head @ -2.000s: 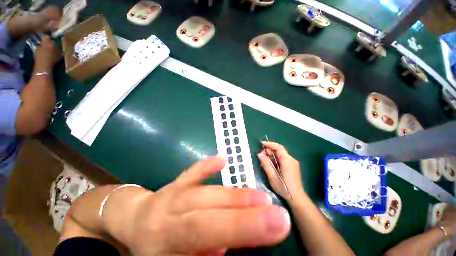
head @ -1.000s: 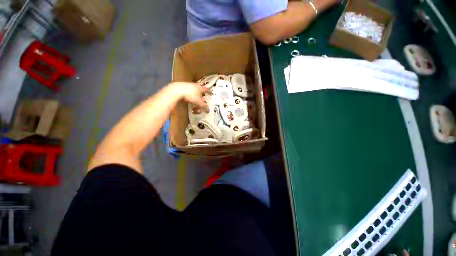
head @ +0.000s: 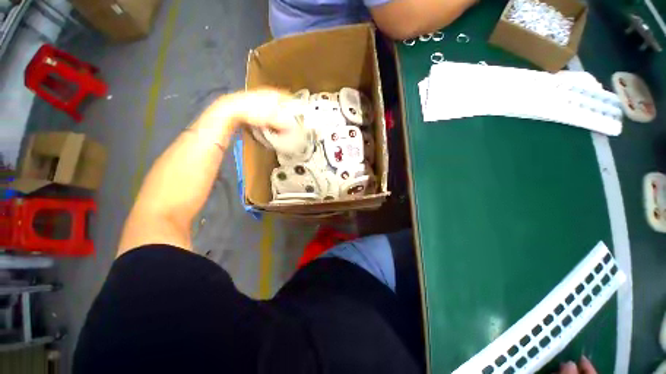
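Observation:
My left hand (head: 272, 109) is blurred and reaches into the cardboard carton (head: 314, 62) from its left side. A cream plastic housing (head: 295, 143), also blurred, is at its fingers, which look closed on it; the fingertips are not clear. Several more cream housings (head: 345, 149) with copper-trimmed holes lie piled in the carton. Only the fingertips of my right hand (head: 577, 367) show at the bottom edge, beside the die-cut strip (head: 544, 321); the rest is cut off, and I cannot tell what it holds.
The green bench (head: 496, 197) is on the right, with white spare strips (head: 511, 95), loose rings (head: 437, 57) and a small box of white bits (head: 540, 25). A person's arm (head: 420, 16) is beyond the carton. Red stools (head: 62, 226) and an open carton (head: 58, 162) are on the left floor.
My left hand has moved slightly back and to the left in the carton, with a housing now at its fingers. The view has shifted slightly. More of my right fingertips shows.

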